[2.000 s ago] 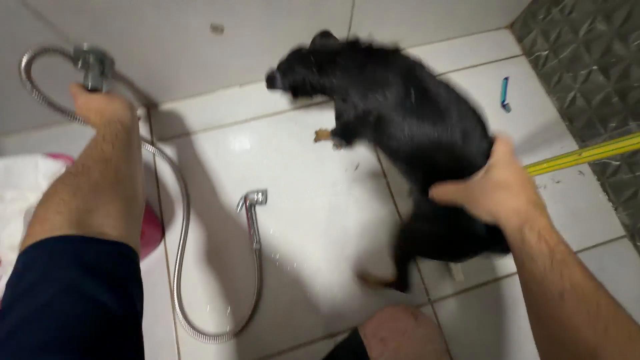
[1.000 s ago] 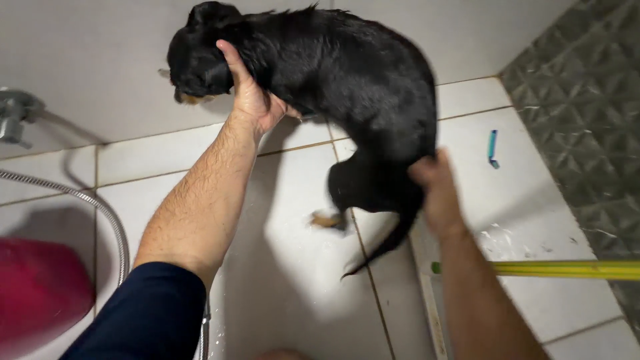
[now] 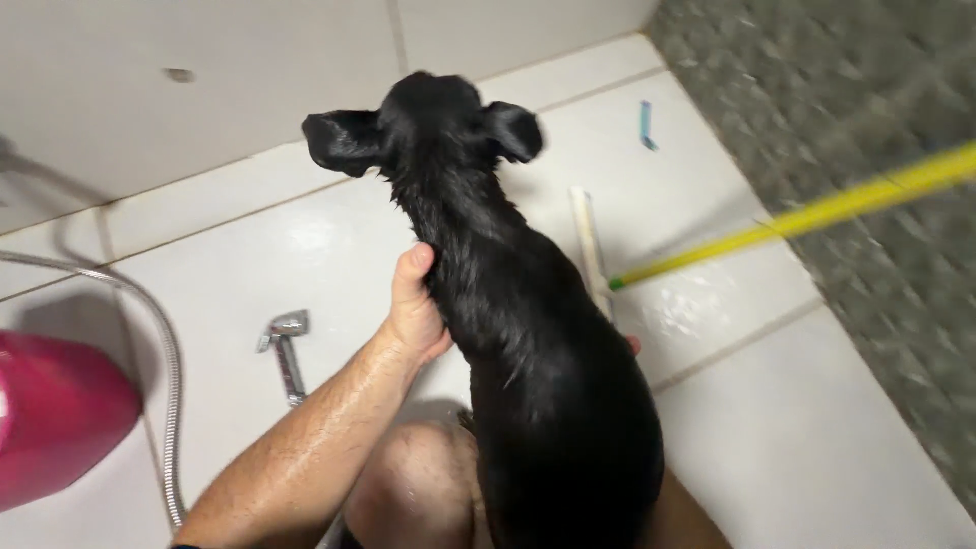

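A black dog (image 3: 526, 328) with a wet coat fills the middle of the view, its back toward me and its head at the top, facing away. My left hand (image 3: 415, 309) grips its left side behind the shoulder, thumb on the coat and fingers hidden beneath. Only a fingertip of my right hand (image 3: 634, 345) shows at the dog's right flank; the body hides the rest. On the tiles to the left lies a chrome handheld sprayer (image 3: 288, 358), near my left forearm.
A metal hose (image 3: 169, 366) curves down the left, beside a pink plastic container (image 3: 65, 415). A squeegee with a yellow pole (image 3: 823, 213) and white head (image 3: 587, 236) lies at right. A blue razor (image 3: 646, 124) lies near the wall. My bare knee (image 3: 415, 480) is below.
The dog has turned from lying across the view, head left, to pointing away from me. Two seconds ago my left hand was at the wall fitting; now it grips the dog.
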